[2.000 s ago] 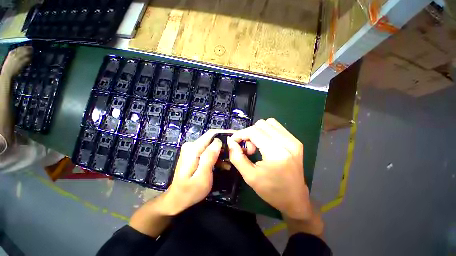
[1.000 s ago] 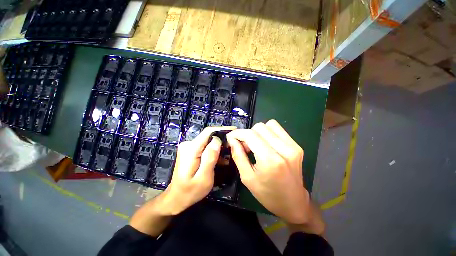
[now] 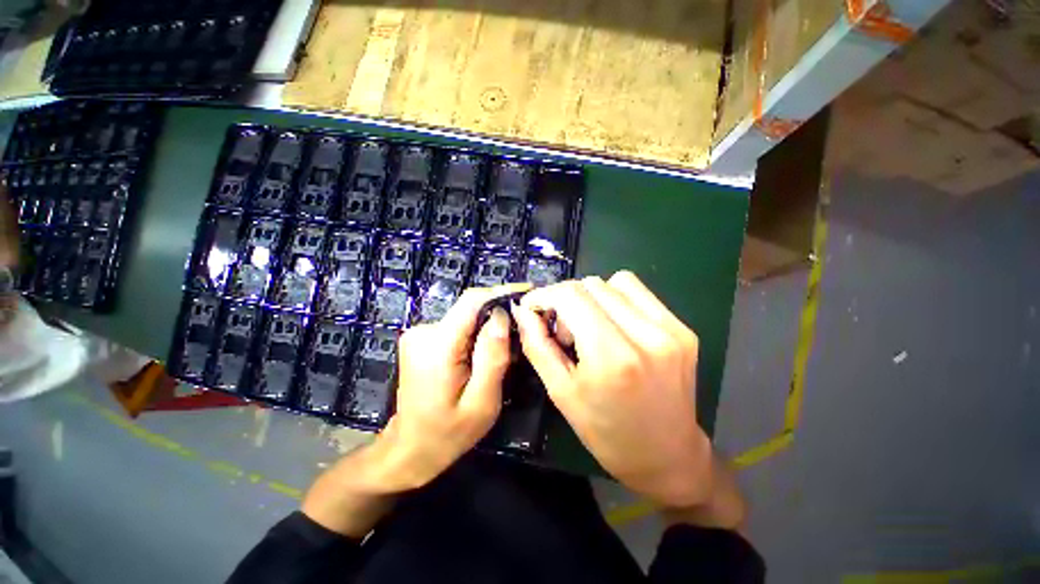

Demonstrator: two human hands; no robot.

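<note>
A large glossy black blister tray (image 3: pixel 393 253) lies under my hands on the green bench, with black plastic housings (image 3: pixel 372 376) in most of its pockets. The top right pocket (image 3: pixel 557 213) holds no housing. My left hand (image 3: pixel 447 371) and my right hand (image 3: pixel 610 382) meet over the tray's lower right part. Both hold a small black housing (image 3: pixel 502 306) between thumbs and fingertips. Most of the housing is hidden by the fingers. I cannot tell whether a smaller part is pinched with it.
Another filled tray (image 3: pixel 86 205) lies at the left, beside another person's arm and pale sleeve (image 3: pixel 34 348). Stacked black trays (image 3: pixel 160 48) are at the upper left. A plywood board (image 3: pixel 513 74) lies beyond the tray. A white post (image 3: pixel 838 69) and a carton (image 3: pixel 787 205) are at the right.
The fingertips have shifted slightly around the housing, which both hands still hold. The other person's hand has moved back from the neighbouring tray toward the left edge. The view has shifted slightly.
</note>
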